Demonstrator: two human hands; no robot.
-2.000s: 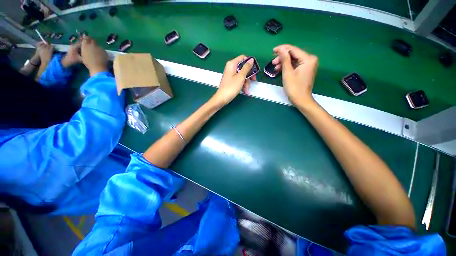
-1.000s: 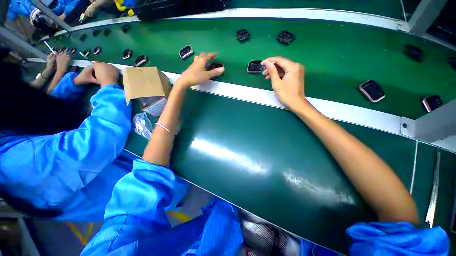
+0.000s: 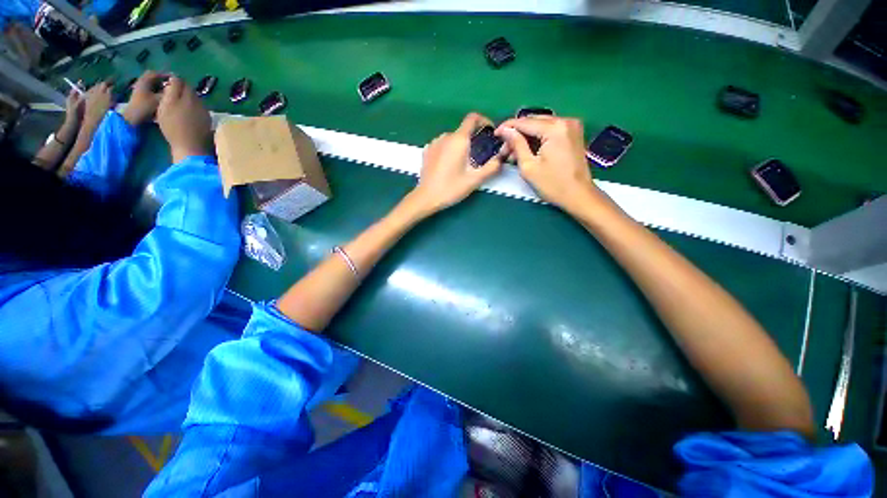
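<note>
My left hand [image 3: 454, 165] holds a dark smartwatch unit [image 3: 484, 146] between thumb and fingers, above the white rail [image 3: 365, 149]. My right hand [image 3: 550, 156] is beside it, with thumb and forefinger pinched together at the unit's right edge. Whether a thin tool is in the right fingers cannot be told. Another watch unit [image 3: 534, 113] lies on the green conveyor belt [image 3: 434, 83] just behind my right hand, partly hidden by it. A further watch unit [image 3: 610, 146] with a pinkish rim lies right of my right hand.
More watch units lie along the belt, one [image 3: 373, 88] at centre left and one [image 3: 776, 182] at right. An open cardboard box [image 3: 261, 156] and a clear plastic bag [image 3: 263, 241] sit at left. Slim silver tweezers [image 3: 840, 374] lie at right. A person in blue [image 3: 146, 243] works at left.
My left hand, open over a unit at the belt a second ago, has moved right and now holds a unit. My right fingers have come to that unit. Units on the belt have shifted right.
</note>
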